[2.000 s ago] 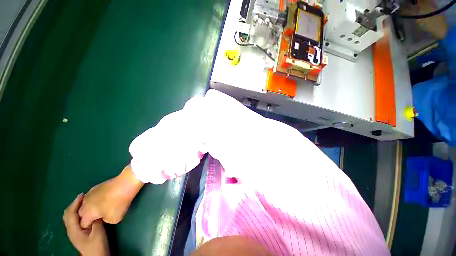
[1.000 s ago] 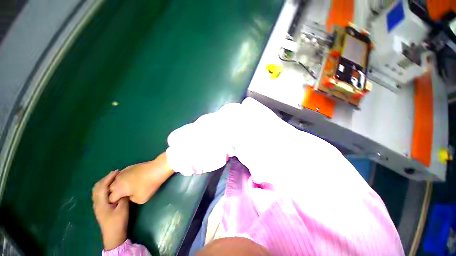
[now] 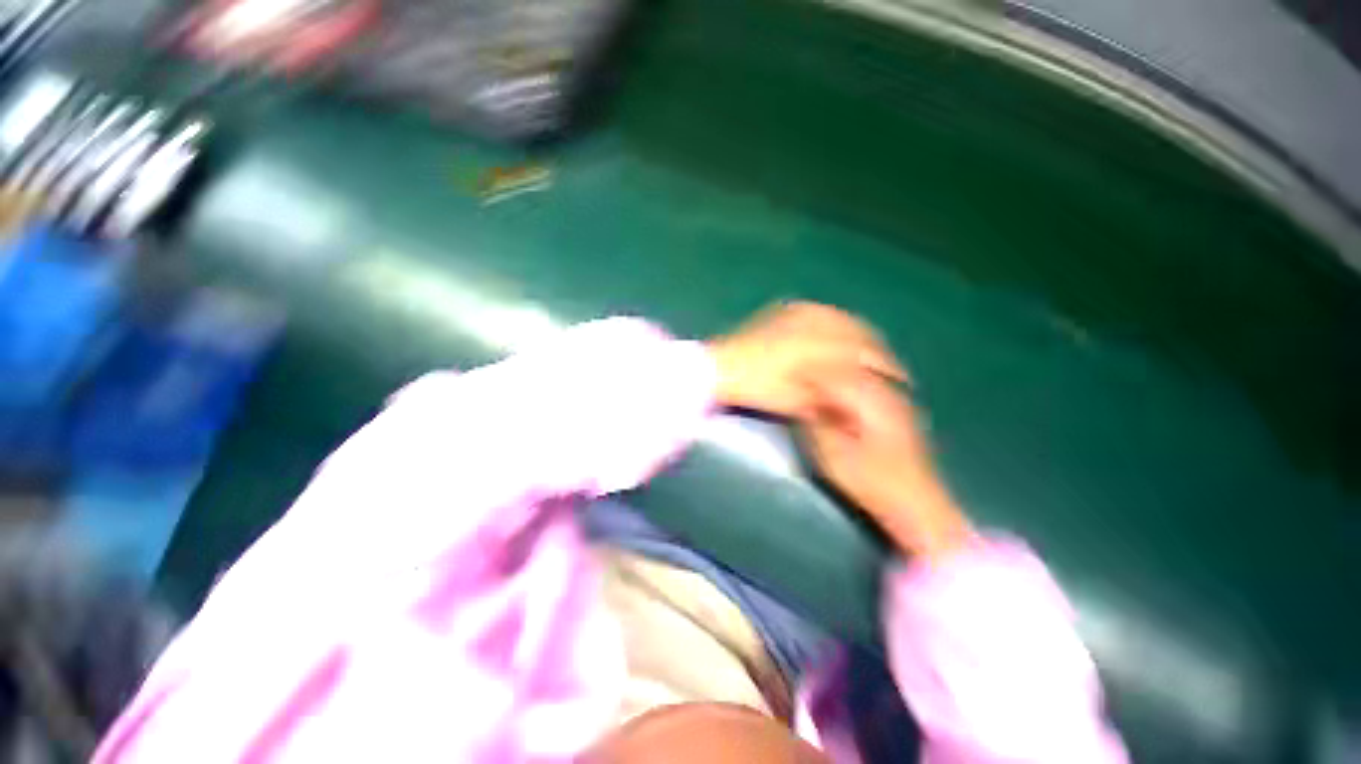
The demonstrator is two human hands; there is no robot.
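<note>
The frame is blurred. My left hand (image 3: pixel 779 358) comes in from the left in a white-looking pink sleeve. My right hand (image 3: pixel 881 448) comes in from the right in a pink sleeve. The two hands touch and overlap near the middle of the view, over the glossy green surface (image 3: pixel 717 239). Their fingers look curled together. No object shows in them, but what lies between the palms is hidden.
A grey-black parts tray (image 3: pixel 500 67) stands at the upper left, beside a red tray or mat (image 3: pixel 284 30). Small gold-brown pieces (image 3: pixel 512 182) lie below it. Bright white strips (image 3: pixel 127 157) and a person's blue clothing (image 3: pixel 67 321) are at the left. A rail curves along the far side.
The view has swung left: the white-and-orange machine is out of sight and the trays have come in. The hands still touch each other and now appear near the middle of the view.
</note>
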